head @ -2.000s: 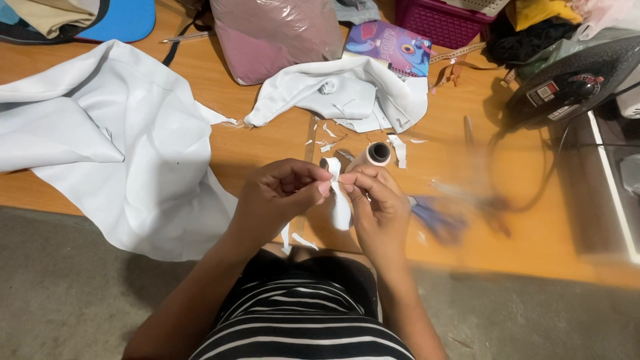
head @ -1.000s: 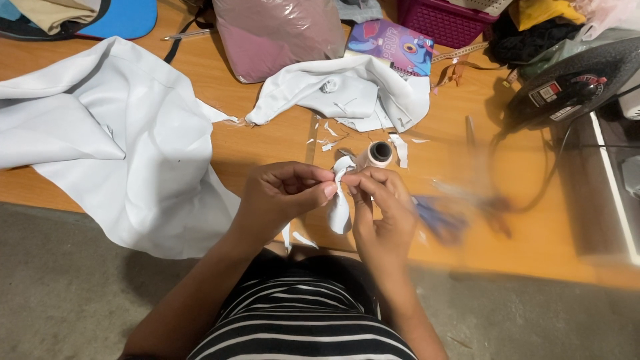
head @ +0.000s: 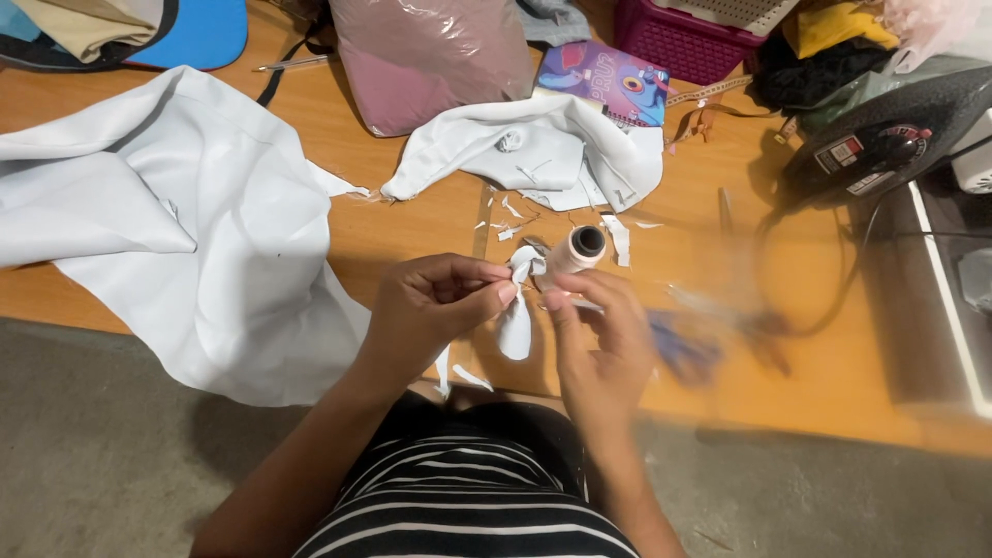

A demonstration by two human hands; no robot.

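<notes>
Between thumb and forefinger my left hand [head: 446,306] pinches a small twisted strip of white fabric [head: 514,329], whose rounded end hangs down. My right hand [head: 601,325] is just to the right, slightly blurred, its thumb and forefinger near each other; whether a thread lies between them cannot be told. Behind it stands a thread cone [head: 575,252] with a dark core. A large white fabric piece [head: 232,194] drapes over the table edge at the left, and more folded white fabric [head: 535,139] lies beyond the hands.
White scraps [head: 618,239] lie around the cone. Scissors with blue handles [head: 686,345] lie blurred at the right, near a black iron [head: 883,139] and its cord. At the back are a pink plastic-wrapped bundle [head: 434,58], a spiral notebook [head: 604,81], a tape measure [head: 709,90] and a purple basket [head: 682,39].
My right hand has come away from the strip, which both hands were close around before. My left hand still pinches it in about the same place.
</notes>
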